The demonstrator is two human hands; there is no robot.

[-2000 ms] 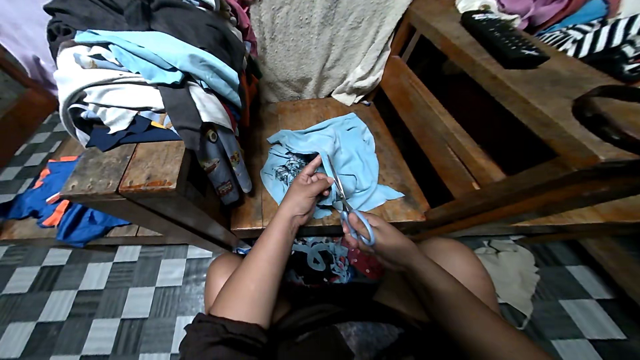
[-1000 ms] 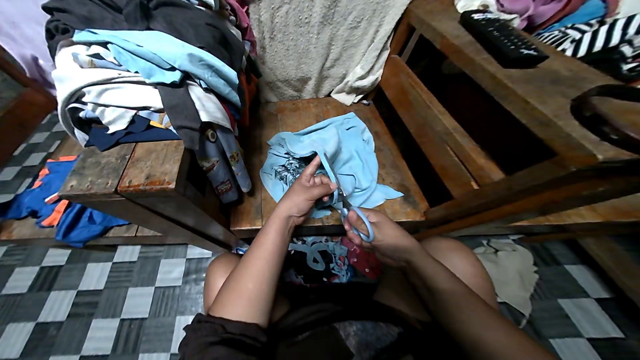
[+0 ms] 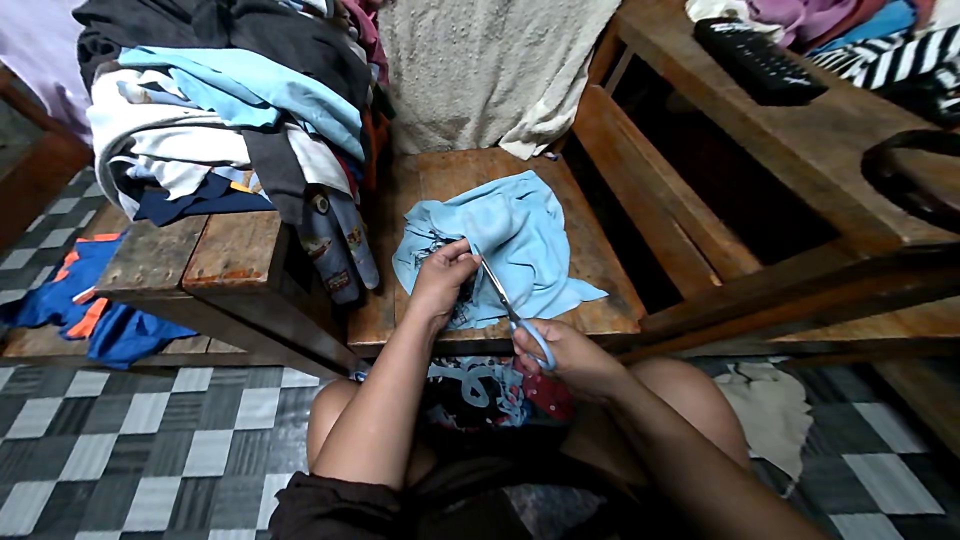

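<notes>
A light blue cloth (image 3: 525,217) with a dark printed patch lies crumpled on the wooden seat in front of me. My left hand (image 3: 444,281) pinches the cloth's edge between thumb and fingers near the print. In my right hand (image 3: 562,356) is a pair of scissors (image 3: 504,300) with light blue handles, pointing up and away from me. The blades lie at the cloth close to my left fingertips, and look nearly closed. Part of the print is hidden behind my left hand.
On the left wooden armrest (image 3: 232,247) rises a pile of folded clothes (image 3: 187,135). A black remote control (image 3: 757,64) rests on the right wooden surface, near more clothes (image 3: 885,52). Blue and orange cloth (image 3: 97,300) lies lower left, and a beige cloth (image 3: 769,412) on the floor.
The scissors' blades now show longer and straighter beside my left fingertips, and my right hand has shifted slightly toward me. My left hand still pinches the cloth.
</notes>
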